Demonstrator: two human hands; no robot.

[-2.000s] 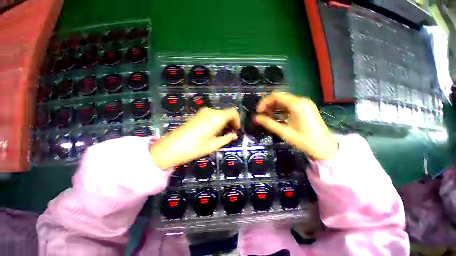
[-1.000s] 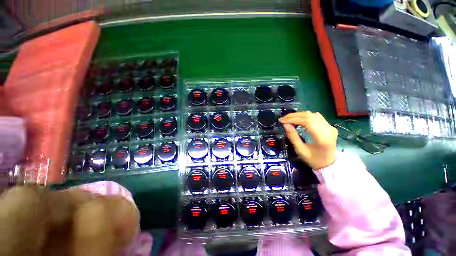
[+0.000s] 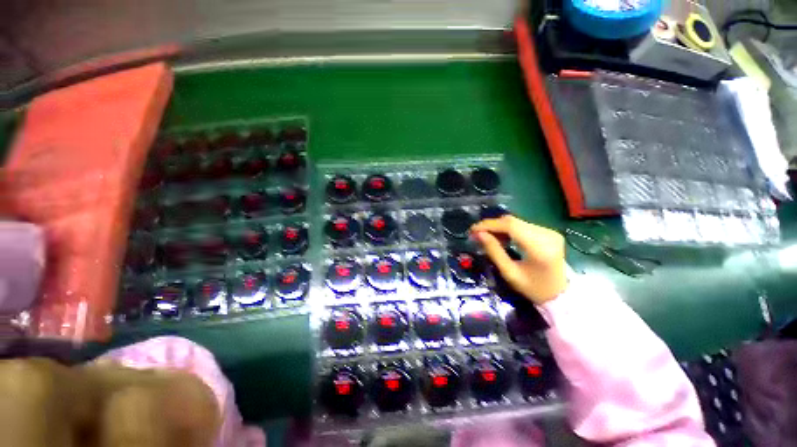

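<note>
A clear blister tray (image 3: 437,428) lies before me with rows of round black display units. Most units show red text, such as the one at lower left (image 3: 343,388); those at the upper right are dark. Two patterned pockets in the middle column look empty. My right hand (image 3: 524,257) is over the tray's right side, thumb and index fingertips close together at the edge of a dark unit (image 3: 457,223). Whether they grip anything cannot be told. My left hand (image 3: 105,406) seems to be the large blurred shape at the lower left, close to the camera; its fingers are unclear.
A second filled tray (image 3: 218,312) lies left, beside a red-orange slab (image 3: 83,166) with another person's sleeve (image 3: 19,262) over it. Empty blister trays (image 3: 690,166) lie upper right on a dark sheet (image 3: 581,131). A thin dark outline (image 3: 612,253) and a blue round object (image 3: 612,13) also show.
My left hand has left the tray and come to the lower left, close to the camera. My right hand stays at the tray's right side. The view has shifted, showing more of the far bench.
</note>
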